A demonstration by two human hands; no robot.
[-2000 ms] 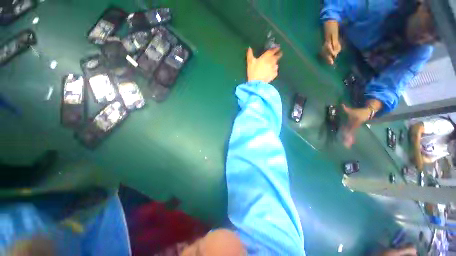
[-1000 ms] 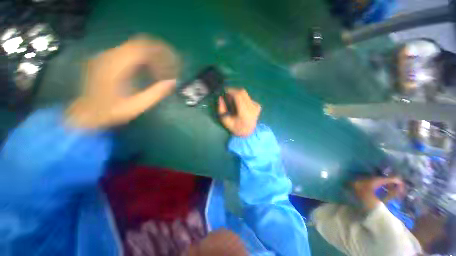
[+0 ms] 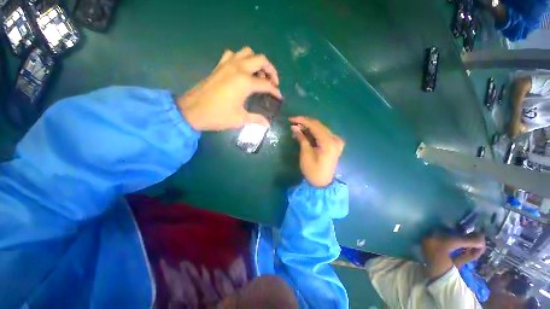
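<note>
A half-assembled phone unit (image 3: 254,134) lies on the green bench mat in front of me, its dark part upper right and its bright silver board lower left. My left hand (image 3: 228,95) grips the phone unit around its dark part, thumb and fingers on its edges. My right hand (image 3: 318,149) is just right of the phone unit, not touching it. Its thumb and fingertips are pinched on a thin dark stick, which looks like tweezers (image 3: 310,137). The tip is too small to make out. Small clear or whitish scraps (image 3: 272,140) lie beside the phone unit.
Several stacked phone units (image 3: 56,29) lie at the far upper left. A single phone unit (image 3: 430,69) lies on the far green surface. A grey rail (image 3: 500,169) crosses at right. Another person's hand (image 3: 443,252) is at lower right.
My left hand has come down from the air at left and taken hold of the phone unit. My right hand, earlier near its upper end, has moved a little to the right and lower.
</note>
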